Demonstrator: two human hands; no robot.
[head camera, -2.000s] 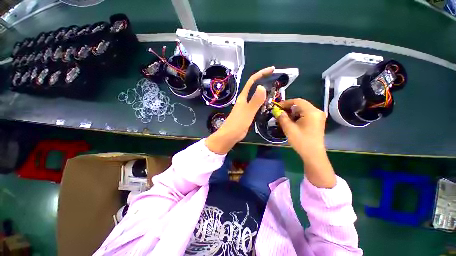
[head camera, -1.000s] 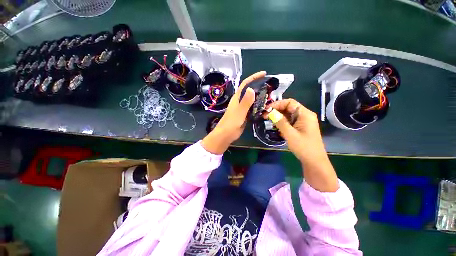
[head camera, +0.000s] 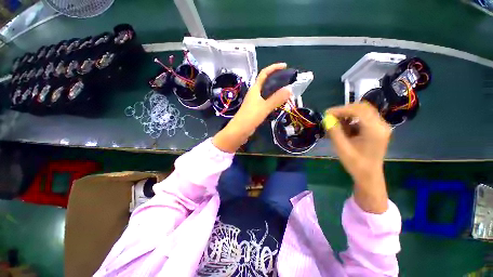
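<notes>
My left hand holds a black front camera module tilted above an open camera housing. Red, orange and yellow wires run from under the module into the black interior of the housing, where a pale connector shows. The housing's white bracket lies behind it. My right hand is blurred, to the right of the housing, with its fingertips bunched and a yellow band on one finger. Whether it holds anything cannot be told.
Two open housings with white brackets stand left. Another housing with its module stands right. A tangle of translucent loops and rows of black modules lie further left. A carton and blue stool are below.
My right hand has moved right, away from the module and wires. My left hand has turned the module so its black outer shell shows, uncovering the wires and housing interior.
</notes>
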